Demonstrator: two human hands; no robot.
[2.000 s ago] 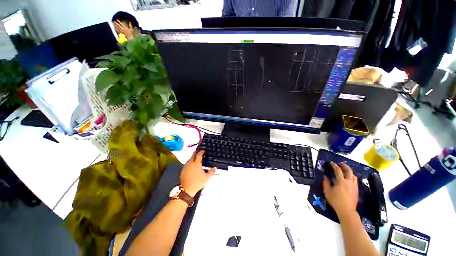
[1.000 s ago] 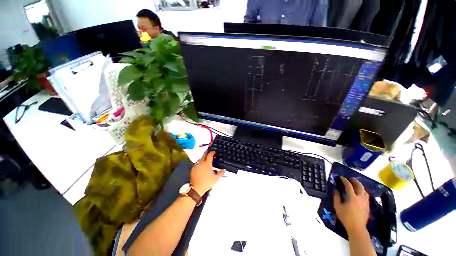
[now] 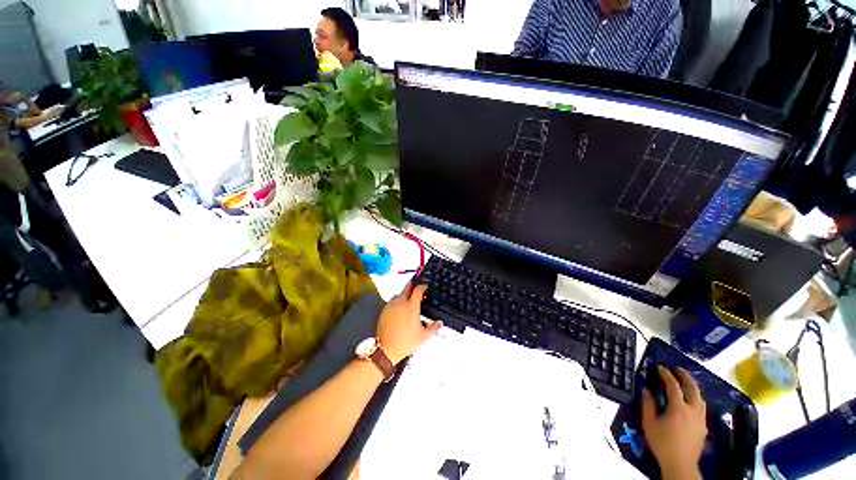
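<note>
My left hand (image 3: 405, 326), with a watch on the wrist, rests at the left end of the black keyboard (image 3: 526, 319), its fingers apart on the keys. My right hand (image 3: 676, 417) lies over a dark mouse (image 3: 656, 386) on the dark mouse pad (image 3: 634, 439). The monitor (image 3: 573, 178) shows thin pale line drawings on a black area, with an icon strip at its right. White paper sheets (image 3: 488, 403) lie between my forearms, with a small dark piece (image 3: 453, 468) on them. Part of the mouse is hidden under my fingers.
Olive-yellow fabric (image 3: 272, 319) lies left of my forearm, beside a dark folder (image 3: 314, 375). A leafy plant (image 3: 343, 141) stands left of the monitor. A blue tin (image 3: 713, 321), yellow roll (image 3: 765, 375) and navy bottle (image 3: 812, 448) are at right. Two people are behind the monitors.
The view has turned left, so the desk things sit further right and the calculator is out of view. Both hands keep their places on keyboard and mouse.
</note>
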